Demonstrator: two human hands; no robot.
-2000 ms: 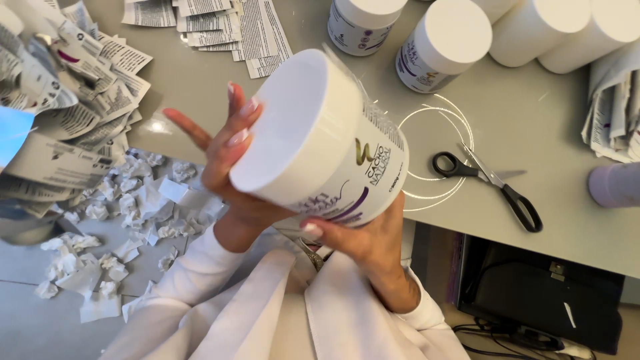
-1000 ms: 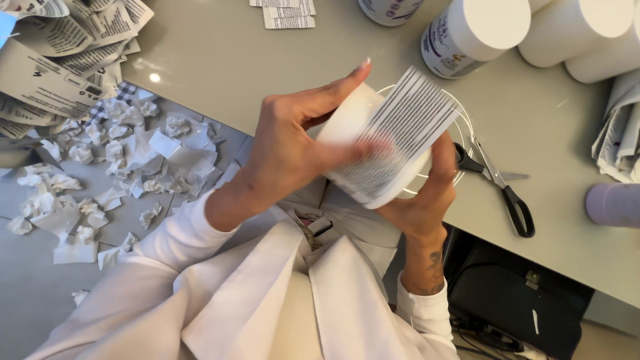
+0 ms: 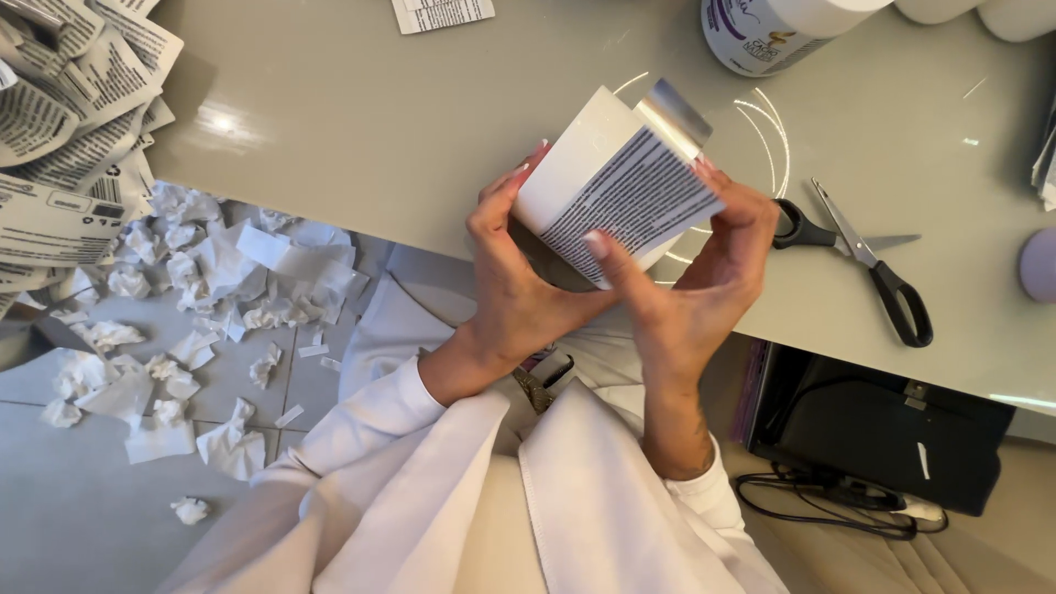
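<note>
A white plastic jar (image 3: 569,161) is tilted between my two hands, over the table's front edge. Its printed label (image 3: 631,202) faces up, with dense lines of writing, and a glossy flap of the label stands away from the jar at the upper right. My left hand (image 3: 516,272) grips the jar from the left and below. My right hand (image 3: 701,272) is at the label's right end, fingertips on its edge and thumb on the printed face. Black-handled scissors (image 3: 858,247) lie partly spread on the table to the right of my right hand.
A labelled white jar (image 3: 767,33) stands at the back. Printed label sheets (image 3: 74,124) are heaped at the left; another small stack (image 3: 441,12) lies at the back. Crumpled paper (image 3: 206,280) litters the floor. Thin clear strips (image 3: 767,124) curl near the scissors. A black device (image 3: 874,429) with cables sits below the table.
The jar has turned from its front label to the text-covered side. My right hand has moved onto the label's edge, and a flap of it now stands away from the jar.
</note>
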